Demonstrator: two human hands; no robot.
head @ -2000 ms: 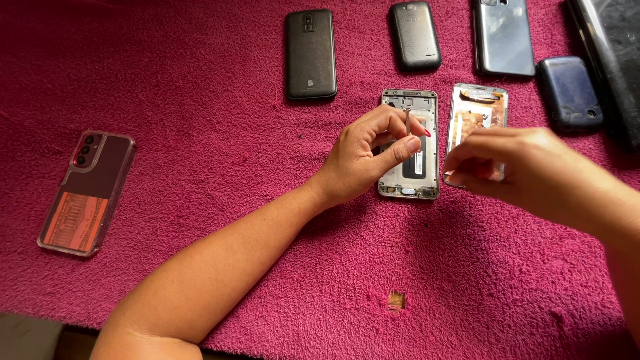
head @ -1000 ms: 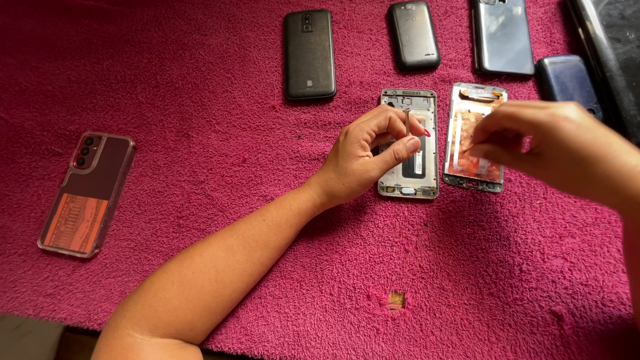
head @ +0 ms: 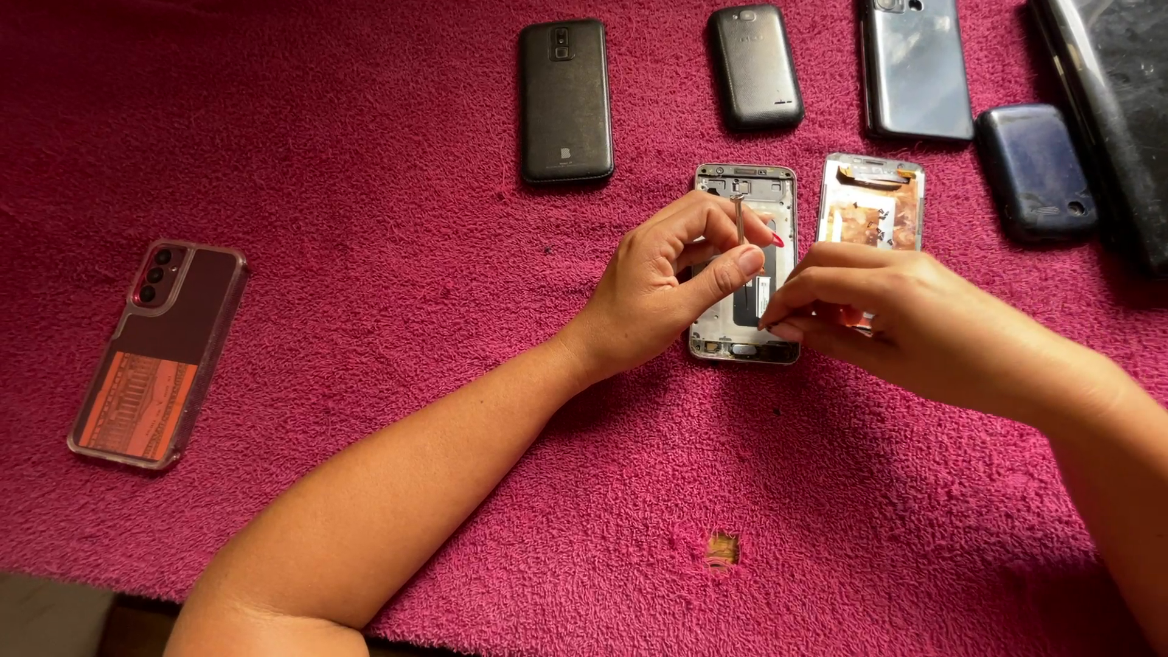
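My left hand [head: 689, 269] is closed on a slim metal tool [head: 738, 219], its shaft pointing up between thumb and fingers over an opened phone frame [head: 783, 196]. The frame lies flat on the pink towel, its battery area partly covered by that hand. My right hand [head: 849, 297] has thumb and index finger pinched together at the frame's lower right edge; a tiny dark thing shows at the fingertips, too small to name. Under and behind the right hand lies a detached phone screen assembly [head: 874, 205], coppery inside, with small dark bits on it and its lower part hidden.
Behind the work lie a black phone [head: 566, 100], a smaller black phone [head: 756, 68] and a glossy grey phone [head: 920, 73]. At right are a dark blue phone [head: 1037, 173] and a large black device [head: 1118, 100]. A cased phone [head: 155, 356] lies far left. The towel has a hole [head: 723, 549].
My right hand has moved left from over the detached screen assembly to the lower right edge of the phone frame. The left hand with the tool has stayed in place.
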